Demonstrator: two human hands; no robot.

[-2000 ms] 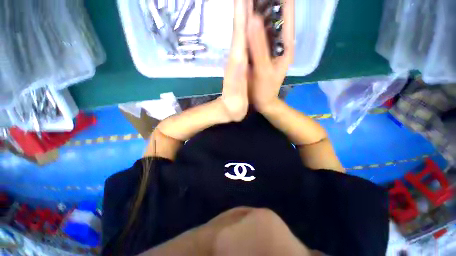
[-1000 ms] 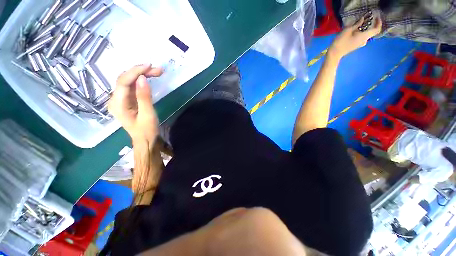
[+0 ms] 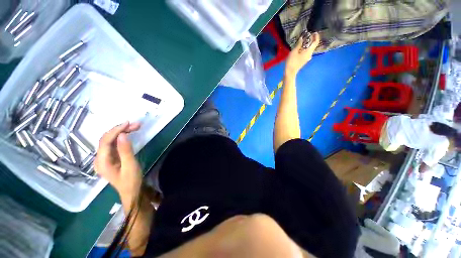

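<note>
The white plastic tray point(image 3: 169, 98) lies on the green bench at the left, with many silver cylindrical metal units point(image 3: 50, 111) heaped in its left part. A small dark strip point(image 3: 151, 98) shows near its right side. My left hand point(image 3: 117, 153) is over the tray's near edge, loosely curled with thumb and fingers apart; nothing shows in it. My right hand point(image 3: 302, 53) is stretched out to the far right beside the plaid garment point(image 3: 354, 22). Its fingers are closed around a few small metal units point(image 3: 307, 40), blurred and mostly hidden.
Clear plastic boxes point(image 3: 222, 20) stand at the bench's far edge, with a clear bag point(image 3: 247, 75) hanging below them. More frosted boxes point(image 3: 22, 229) are at the lower left. Red stools point(image 3: 359, 125) stand on the blue floor point(image 3: 318, 95). A person in plaid is beside my right hand.
Two seconds ago both hands were together over the tray; they are now apart, the right one far out to the right. Since one second ago the view has shifted, with little change in either hand.
</note>
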